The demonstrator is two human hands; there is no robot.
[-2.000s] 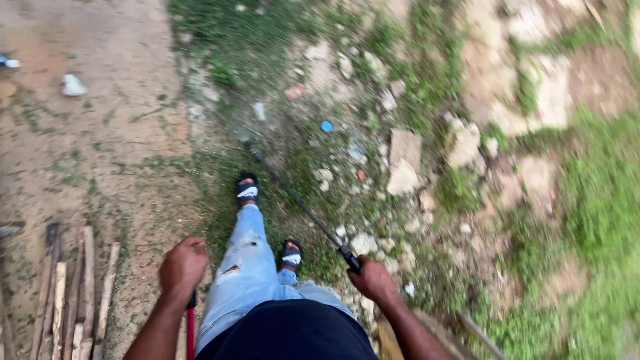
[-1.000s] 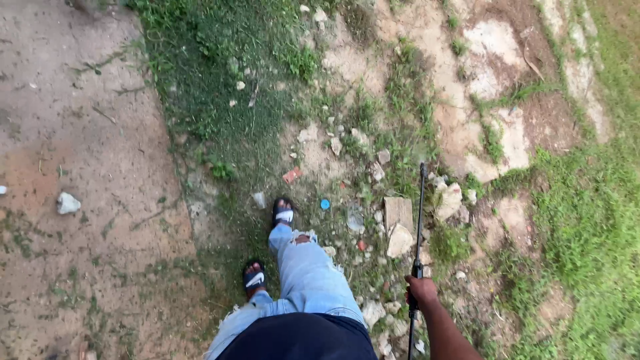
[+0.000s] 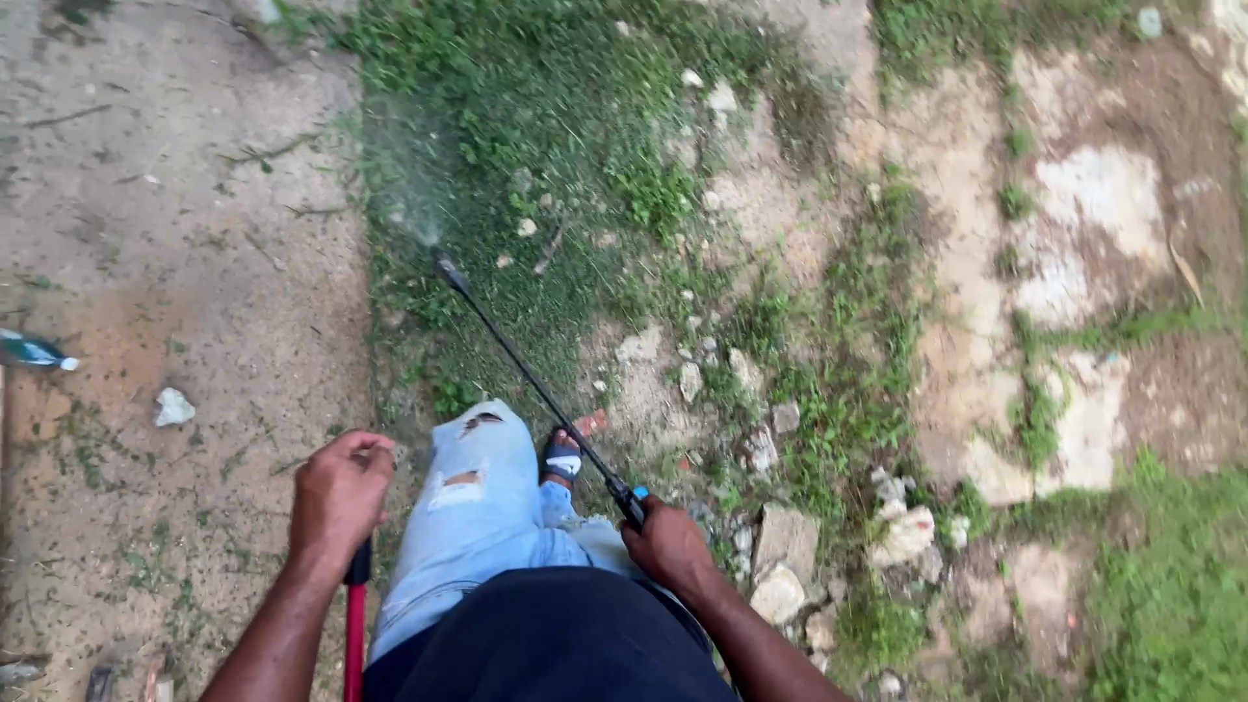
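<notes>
My right hand [image 3: 668, 548] is closed around the black handle of a spray wand [image 3: 526, 375], whose shaft slants up and left over the weeds. Fine mist leaves the nozzle [image 3: 445, 261] near the edge of the bare ground. My left hand [image 3: 343, 487] is at the black-gripped end of a red lever [image 3: 355, 629]; its fingers are curled, but whether they hold the grip is hidden by the hand and wrist. Below are my torn light-blue jeans [image 3: 478, 522] and one sandalled foot [image 3: 562, 456].
Low weeds [image 3: 526, 146] grow beside a flat sandy strip [image 3: 244, 390]. On the strip lie a white lump [image 3: 175, 408] and a plastic bottle [image 3: 37, 350]. Stones and a flat slab [image 3: 786, 546] lie right of my legs, with pale rocky patches farther right. Wood ends show at the bottom left.
The wand has swung from the right side, where it pointed up, to slant left across the weeds. My left hand, out of view a second ago, is back in view. The view has moved over the ground.
</notes>
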